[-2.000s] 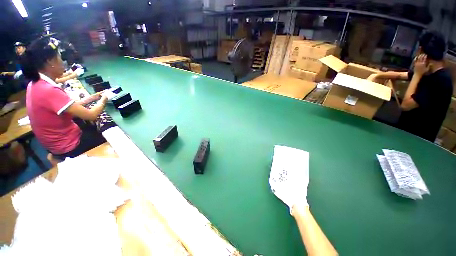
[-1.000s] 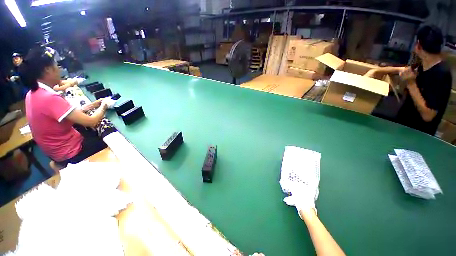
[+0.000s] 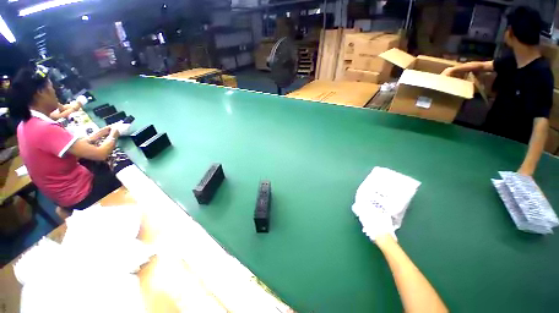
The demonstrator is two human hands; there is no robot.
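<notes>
My right hand, in a white glove, holds a white bubble bag over the green conveyor belt. Whether a unit is inside cannot be told. A black unit stands on the belt to the left of the hand, and another black unit stands further left. Greyish filled bubble bags lie together at the far right. My left hand is not in view.
Empty bubble bags are heaped at the lower left. A person in pink sits at the belt by more black units. Across the belt, a person in black stands at an open carton and reaches to the filled bags.
My right hand and its bag have shifted right, and the bag is now tilted. The person in black has stretched an arm to the filled bags. My left fingertips have left the bottom edge.
</notes>
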